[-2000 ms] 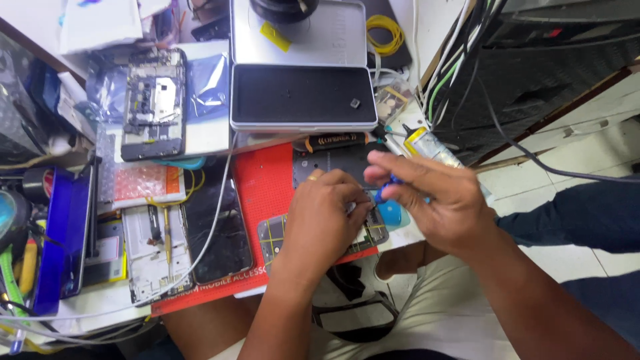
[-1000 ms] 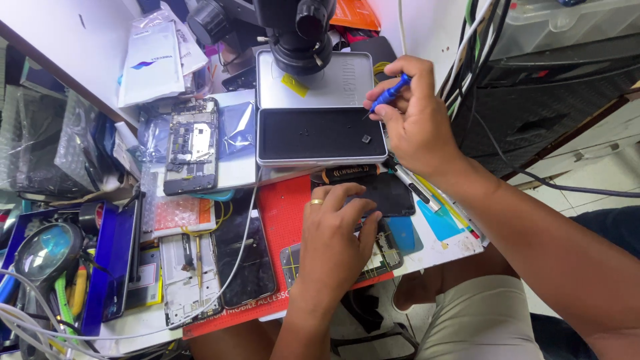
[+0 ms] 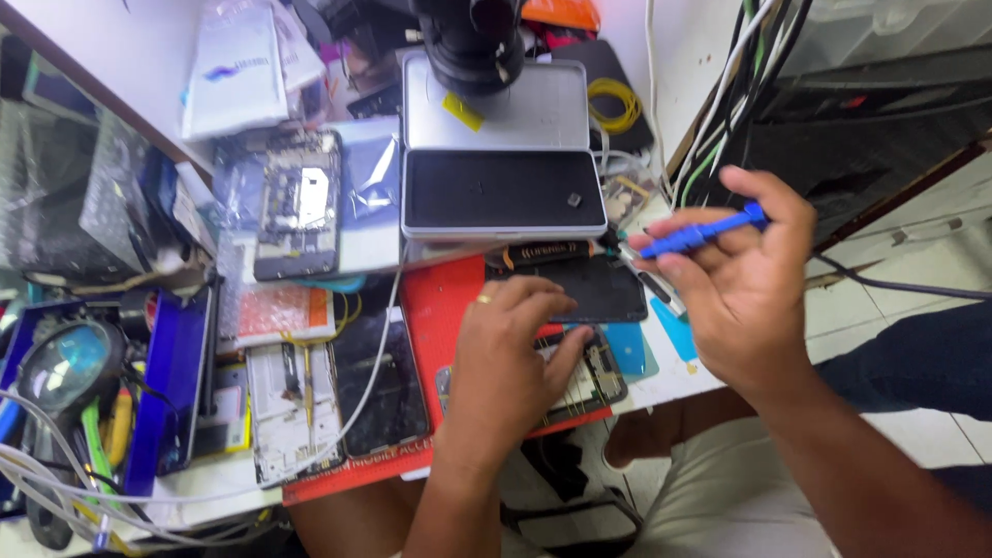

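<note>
My right hand (image 3: 744,287) holds a blue screwdriver (image 3: 697,232) between thumb and fingers, right of the open metal tin, its tip pointing left. My left hand (image 3: 508,360) rests over an opened phone (image 3: 601,372), fingers bent and spread; whether it grips the phone cannot be told. The phone lies on a red mat (image 3: 442,298) at the table's front edge. Behind it are a black phone panel (image 3: 608,288) and a black-and-orange tool handle (image 3: 546,253). The tin's black-lined tray (image 3: 504,190) holds a small metallic piece (image 3: 574,200) and tiny dark specks.
A microscope head (image 3: 473,46) overhangs the tin. At left lie another opened phone (image 3: 298,205), a dark phone screen (image 3: 384,372), a phone frame (image 3: 298,411) and a blue tool box (image 3: 174,380) with a magnifier (image 3: 71,363). Cables (image 3: 721,116) hang at right; a white cable crosses the left side.
Two seconds ago both hands were together over the opened phone. My right hand then went to the tin with the screwdriver and has since drawn back to the right. My left hand stays by the phone.
</note>
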